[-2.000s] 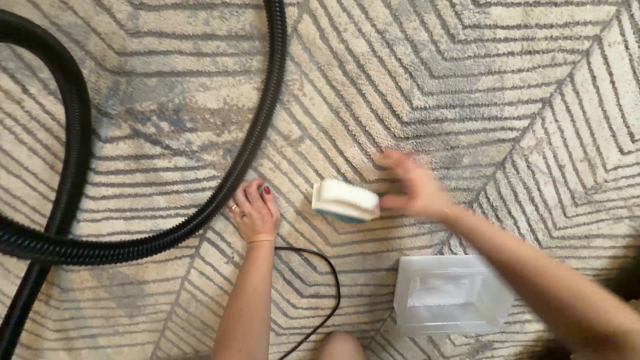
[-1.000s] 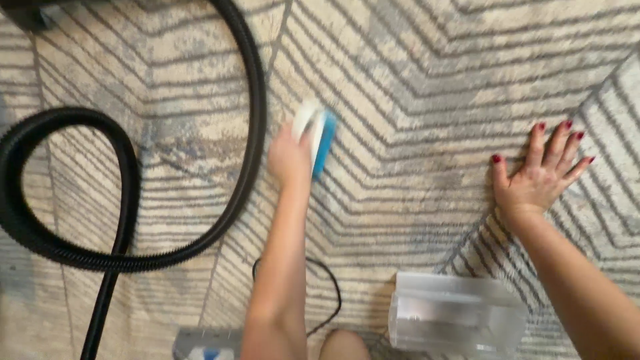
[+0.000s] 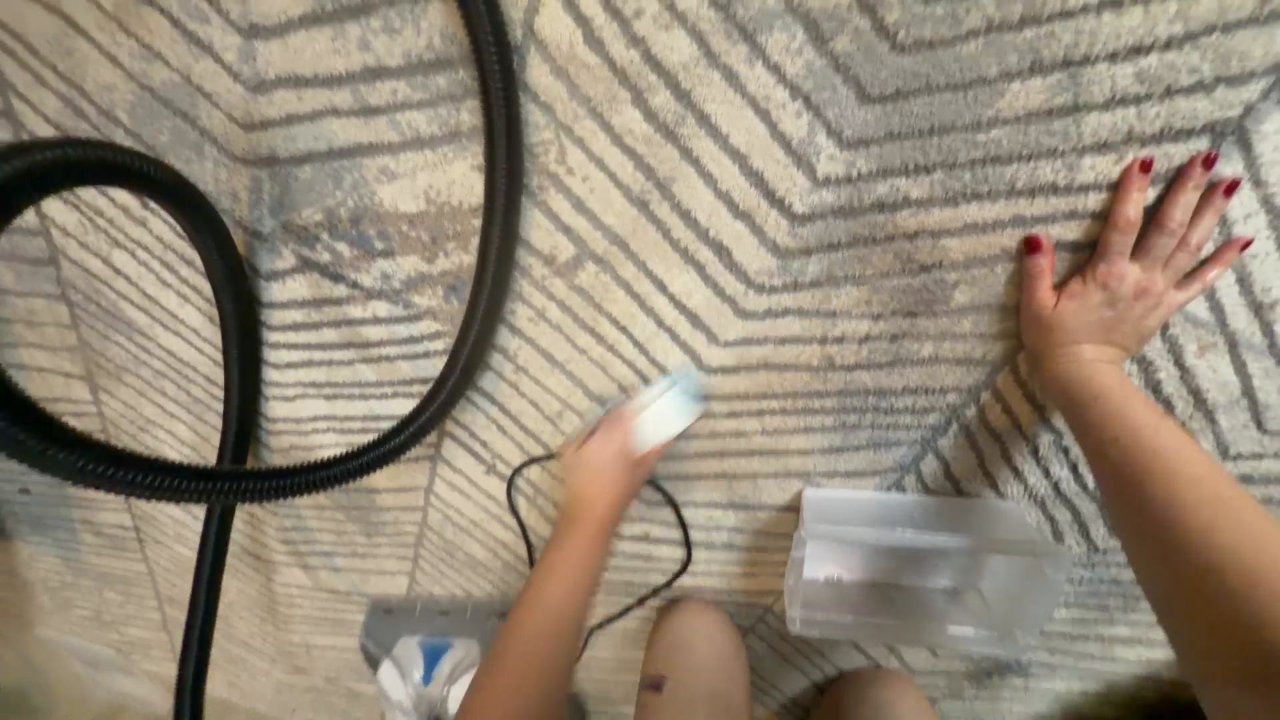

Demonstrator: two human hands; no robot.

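Note:
My left hand [image 3: 610, 455] grips a white and light-blue scrub brush [image 3: 668, 408], blurred, low over or on the patterned carpet [image 3: 640, 250]. Its bristles, if any, cannot be made out. My right hand [image 3: 1105, 290] lies flat on the carpet at the right, fingers spread, holding nothing. Between the two arms, nearer my knees, a clear plastic bin [image 3: 920, 575] rests on the carpet.
A black corrugated hose [image 3: 500, 200] loops across the left side. A thin black cord [image 3: 688, 540] curls beside my left forearm. At the bottom, a grey and clear plastic appliance head [image 3: 430, 640] lies partly behind that forearm. My knees [image 3: 695, 660] show at the lower edge.
Two seconds ago the brush was by my right hand and my left hand was on the carpet. My left hand then took the brush and has since moved it nearer my knees. My right hand went flat.

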